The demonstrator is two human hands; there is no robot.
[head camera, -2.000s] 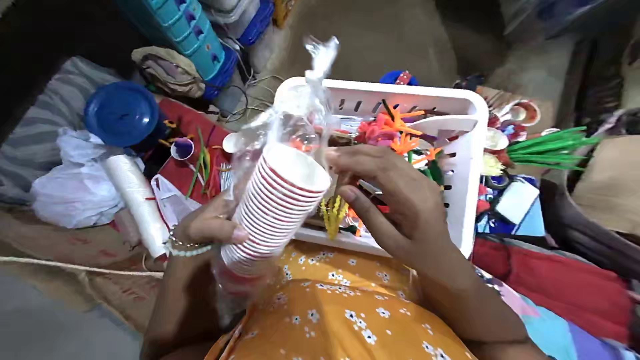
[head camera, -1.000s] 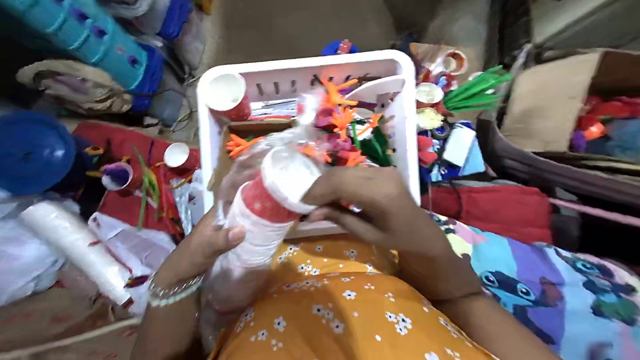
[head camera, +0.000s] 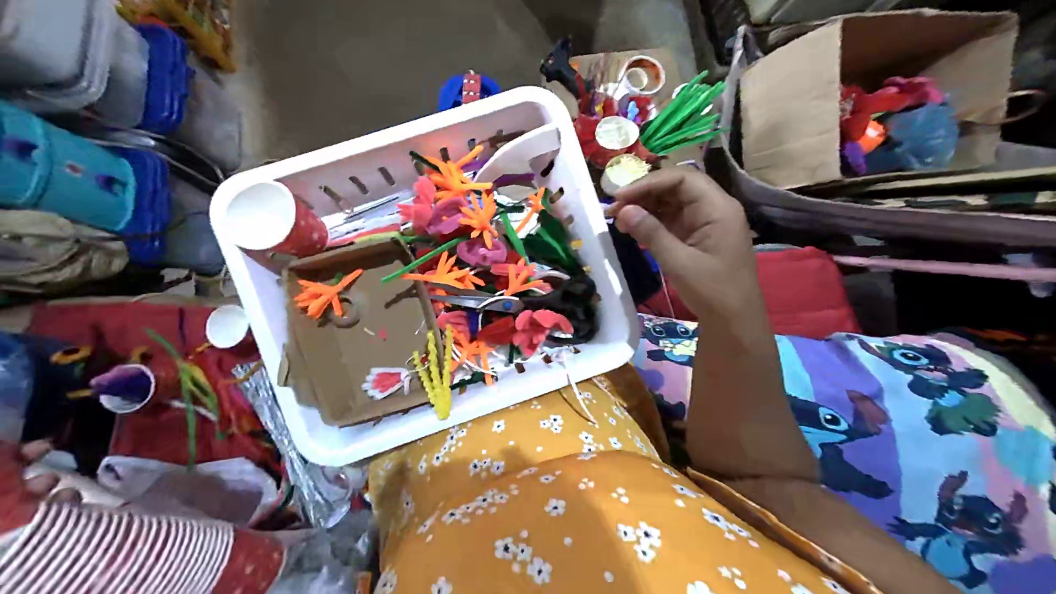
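At the lower left edge, the fingers of my left hand (head camera: 54,487) are around a stack of red and white paper cups (head camera: 124,549), beside clear plastic wrapping; the rest of that hand is out of view. My right hand (head camera: 685,231) is raised past the right rim of a white plastic basket (head camera: 615,272). Its thumb and forefinger nearly meet, with a small pale bit at their tips that is unclear. In the basket are a red paper cup (head camera: 307,231), orange pipe-cleaner flowers (head camera: 478,219), a cardboard tray (head camera: 371,330), scissors (head camera: 495,304) and yellow pipe-cleaner stems (head camera: 437,375).
Green pipe cleaners (head camera: 681,115) and small cups (head camera: 617,132) stand beyond my right fingertips. An open cardboard box (head camera: 792,107) is at the upper right, above a cartoon-print cloth (head camera: 850,437). Lidded plastic containers (head camera: 66,165) line the upper left. Another cup (head camera: 227,326) lies left of the basket.
The cup stack has gone from in front of the basket to the lower left with my left hand. My right hand has left the stack and moved right. The view has shifted.
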